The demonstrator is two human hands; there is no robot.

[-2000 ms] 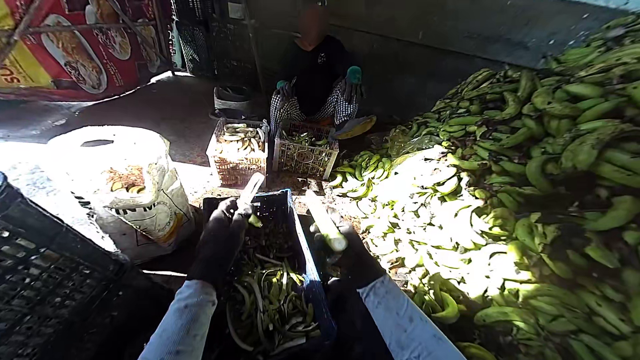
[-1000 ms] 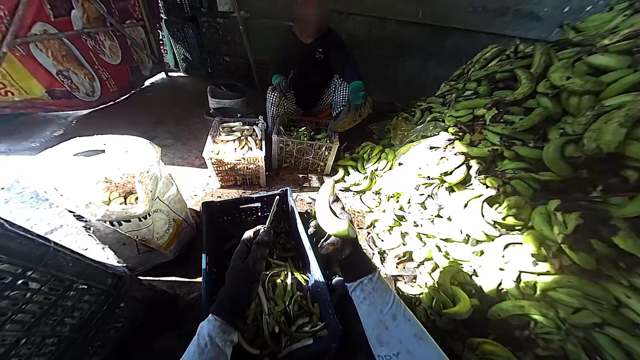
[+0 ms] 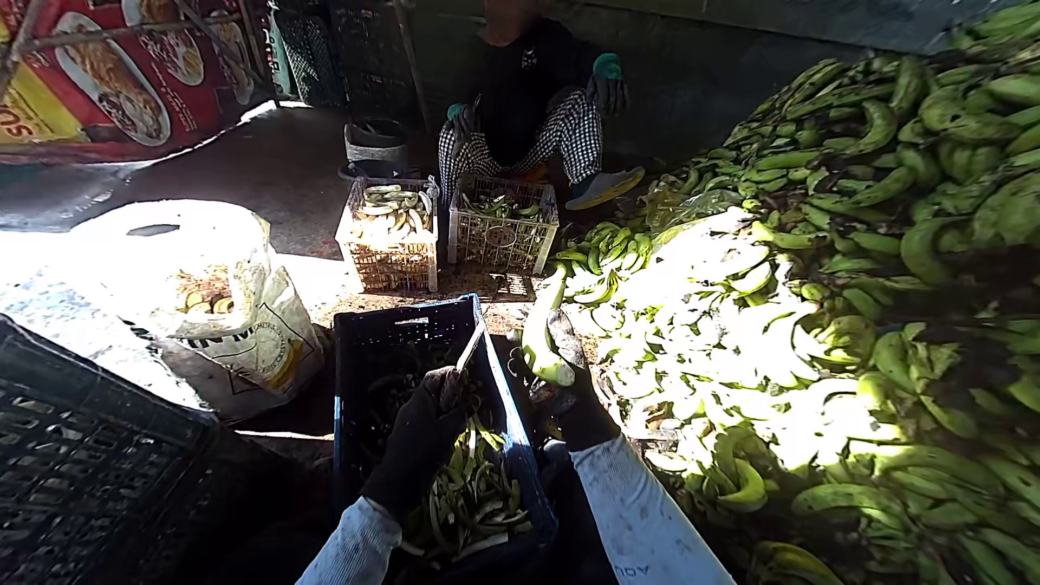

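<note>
My left hand (image 3: 426,426), in a dark glove, is closed around the handle of a knife (image 3: 470,346), its blade pointing up over the crate. To its right, my right hand (image 3: 569,394), gloved too, grips a green plantain (image 3: 539,329) that stands nearly upright, its cut end toward me. Below both hands is a dark blue plastic crate (image 3: 520,455) with many green peel strips (image 3: 471,487) in it. A large heap of green plantains (image 3: 780,341) lies along the right side, partly in strong sunlight.
A woven sack (image 3: 268,325) with pale pieces inside stands at the left, behind a black crate (image 3: 89,463). Ahead are a crate of peeled plantains (image 3: 396,264) and a crate of peels (image 3: 502,236). Behind them sits a gloved person (image 3: 528,106); a bucket (image 3: 375,146) stands nearby.
Two seconds ago a pale, peeled-looking plantain was in my right hand; a green one is there now. My left hand had a pale piece at it earlier and now shows the knife.
</note>
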